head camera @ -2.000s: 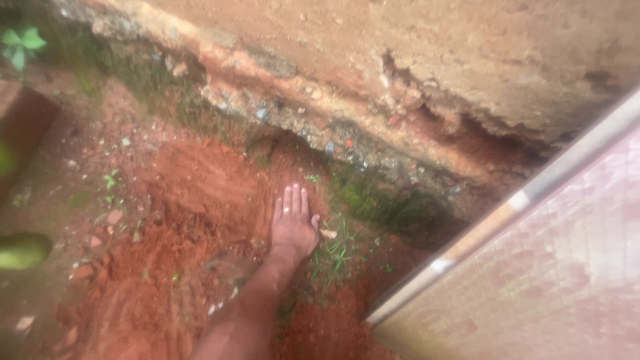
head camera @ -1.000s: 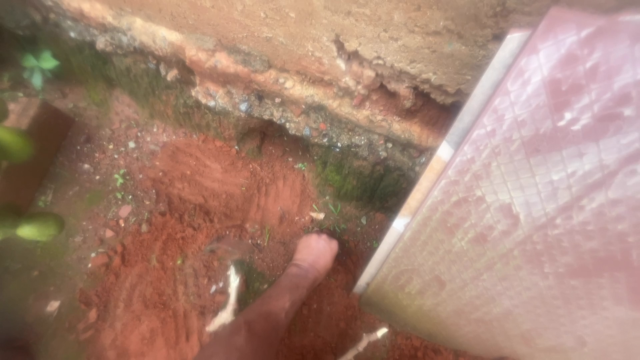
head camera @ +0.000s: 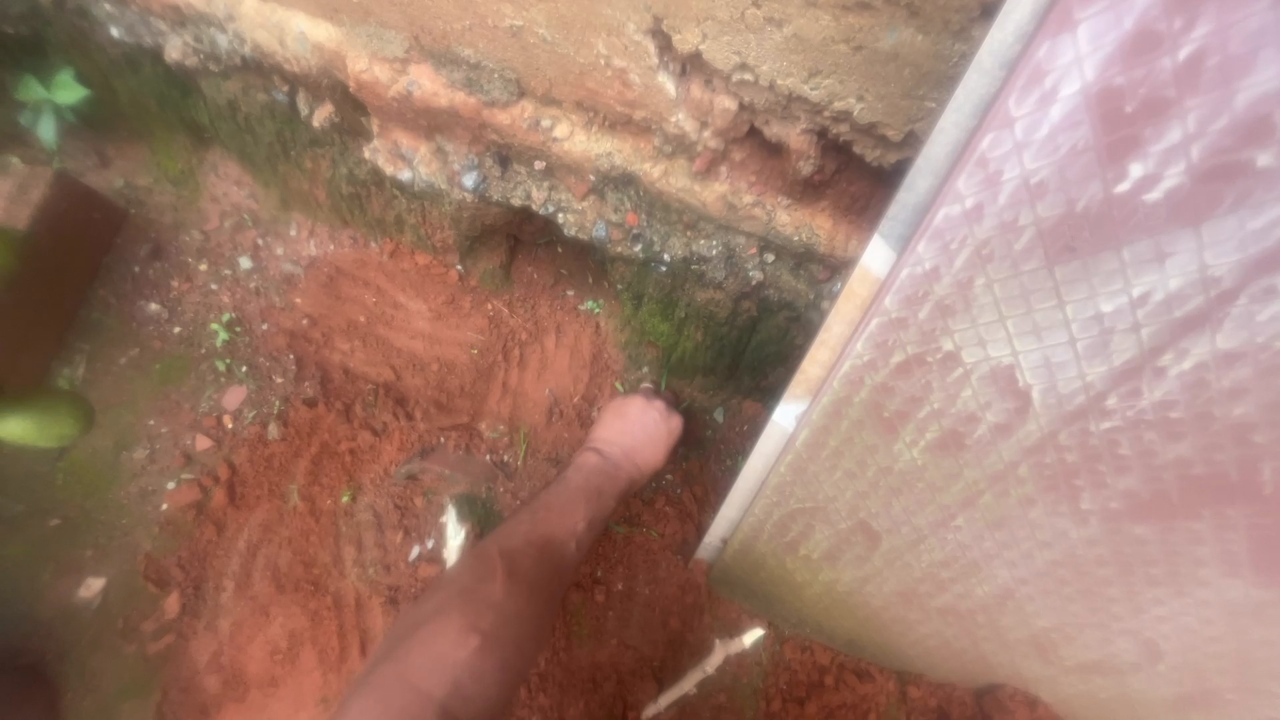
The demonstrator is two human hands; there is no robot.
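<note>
My left hand (head camera: 637,432) reaches down to the red soil (head camera: 400,330) with its back toward me and its fingers curled closed. It is shut on a small tuft of grass (head camera: 662,372) near the foot of the wall; a few thin green blades show just beyond the knuckles. The fingertips are hidden under the hand, and the picture is blurred. A pale broken piece (head camera: 455,533) lies in the soil left of the forearm. My right hand is not in view.
A crumbling earthen wall (head camera: 560,60) with a mossy, stony base runs across the top. A pinkish sheet with a grid pattern (head camera: 1000,430) leans at the right. At the left are a brown block (head camera: 65,260), a green rounded thing (head camera: 45,418) and a leafy plant (head camera: 50,100). A stick (head camera: 705,672) lies below.
My left hand lay flat with fingers spread two seconds ago; its fingers have since closed. Over the last second the fist has moved a little closer to the wall's base.
</note>
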